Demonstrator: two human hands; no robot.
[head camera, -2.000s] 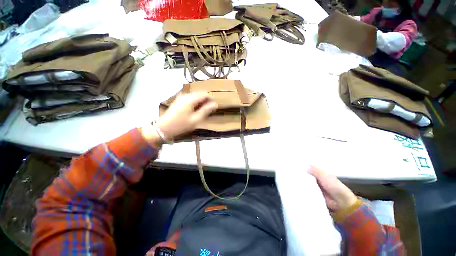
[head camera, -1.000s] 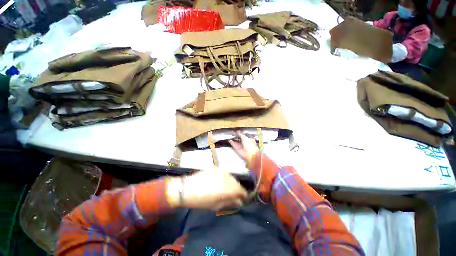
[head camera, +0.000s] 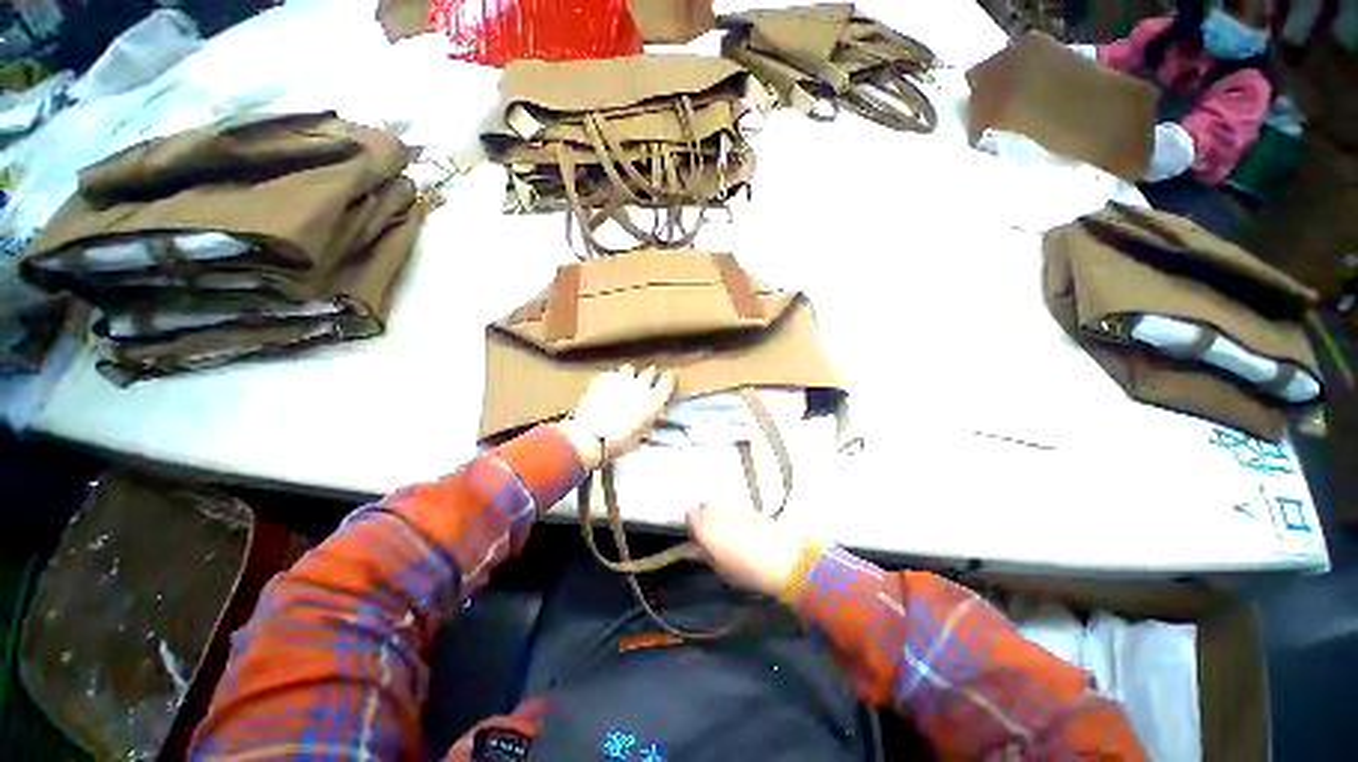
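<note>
A tan-brown handbag (head camera: 700, 360) lies on the white tabletop in front of me, its mouth facing me. A white packet (head camera: 700, 417) shows inside the mouth. Thin brown handles (head camera: 597, 521) loop over the table's near edge towards my apron. My left hand (head camera: 626, 407) lies on the bag's front panel at the mouth, fingers a little apart. My right hand (head camera: 745, 546) is below the bag at the table edge, beside the handles, with its thumb up; its fingers are hidden, so its grip cannot be told.
Stacks of stuffed bags lie left (head camera: 238, 223) and right (head camera: 1191, 320). A pile of bags with loose straps (head camera: 626, 127) is behind, with a red wrap (head camera: 536, 27) beyond. A carton (head camera: 1233, 670) of white packets stands below right, a plastic-lined carton (head camera: 134, 610) below left. A masked person (head camera: 1214, 112) sits far right.
Two seconds ago my right hand held a white packet beside the bag; white now shows in the mouth. Since one second ago, my left hand moved up onto the bag and my right hand drew back.
</note>
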